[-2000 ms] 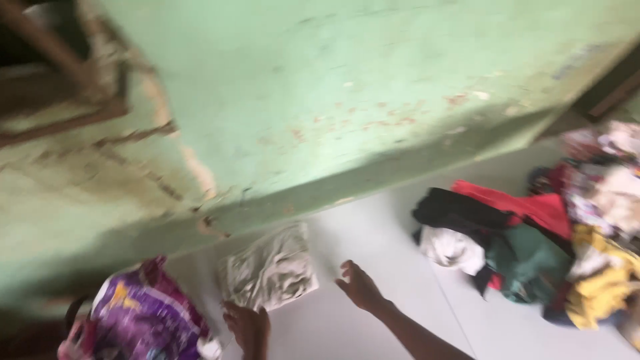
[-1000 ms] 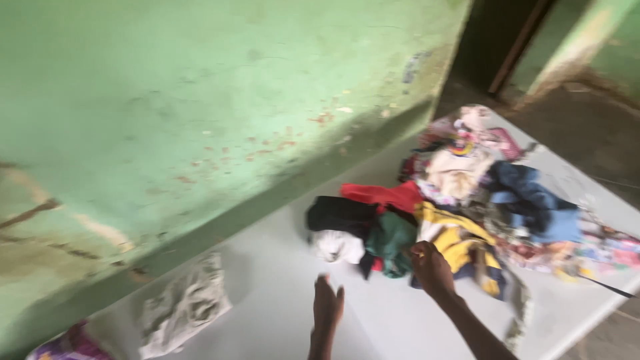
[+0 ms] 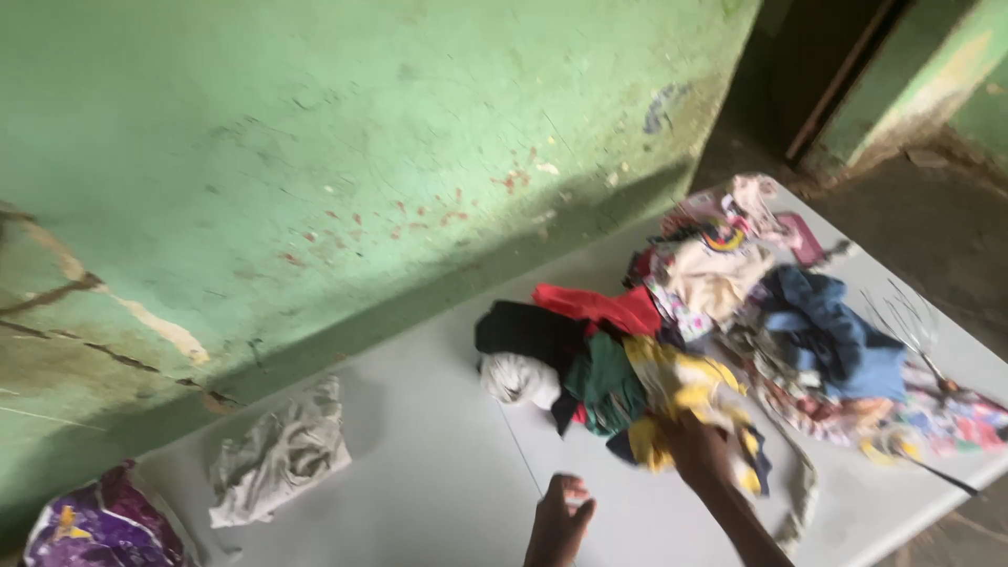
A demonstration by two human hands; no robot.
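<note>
My right hand [image 3: 697, 449] is on a yellow, white and navy garment [image 3: 685, 378] at the near edge of the clothes pile; its fingertips are hidden in the cloth, so a grip cannot be made out. My left hand [image 3: 561, 512], fingers partly curled and holding nothing, is above the table to the left of it. Next to the yellow garment lie a green cloth [image 3: 605, 386], a black cloth [image 3: 528, 331], a white bundled cloth [image 3: 520, 380] and a red cloth [image 3: 602, 307]. Apart from them, a crumpled off-white cloth [image 3: 283, 453] lies near the wall.
The light grey table [image 3: 425, 472] stands along a green, cracked wall [image 3: 394, 142]. A purple plastic bag [image 3: 110, 524] is at the lower left. Farther right are a blue garment [image 3: 843, 331], cream cloth [image 3: 713, 276], a pink flat object [image 3: 802, 239] and a wire whisk-like object [image 3: 917, 335].
Both hands have left the off-white cloth's area and moved right. My right hand has come down onto the yellow garment. The view has swung right.
</note>
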